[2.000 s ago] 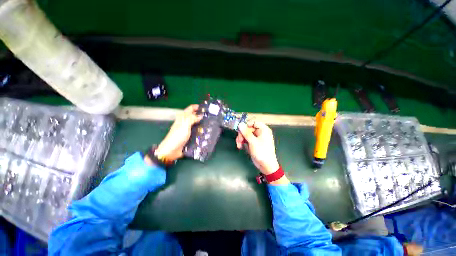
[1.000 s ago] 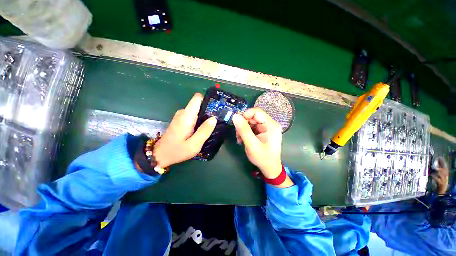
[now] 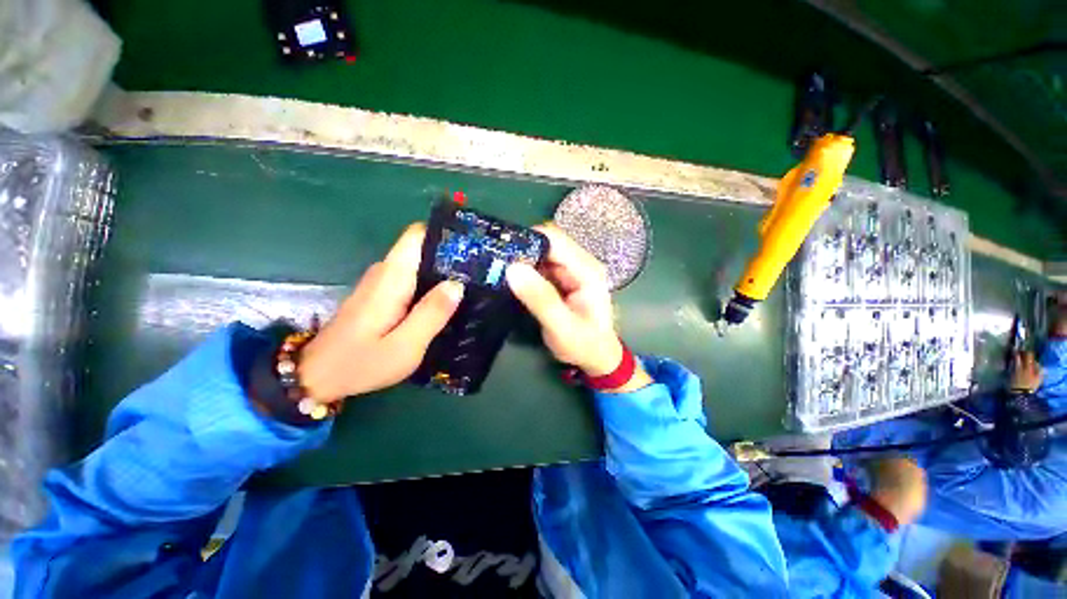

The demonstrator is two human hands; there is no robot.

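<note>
A black phone housing (image 3: 477, 322) is held over the green bench, tilted, with its inside facing up. A blue circuit board (image 3: 474, 249) lies in its upper end. My left hand (image 3: 380, 322) grips the housing's left side, thumb on its face below the board. My right hand (image 3: 570, 307) is at the housing's upper right edge, with its thumb on the board's lower right part. The round speckled screw dish (image 3: 603, 234) lies just behind my right hand. The yellow electric screwdriver (image 3: 792, 222) is to the right, bit pointing down and left, held by neither hand.
Blister trays stand at right (image 3: 880, 310) and far left (image 3: 33, 304). A clear strip (image 3: 234, 302) lies on the left bench. A pale rail (image 3: 386, 138) borders the belt, which carries a phone unit (image 3: 310, 32) and several more at right. A neighbour's hand (image 3: 899, 486) shows at lower right.
The board, at first held beside the housing by my right hand, now sits in the housing. My right thumb has moved onto it. The view has shifted, and the dish has come into sight.
</note>
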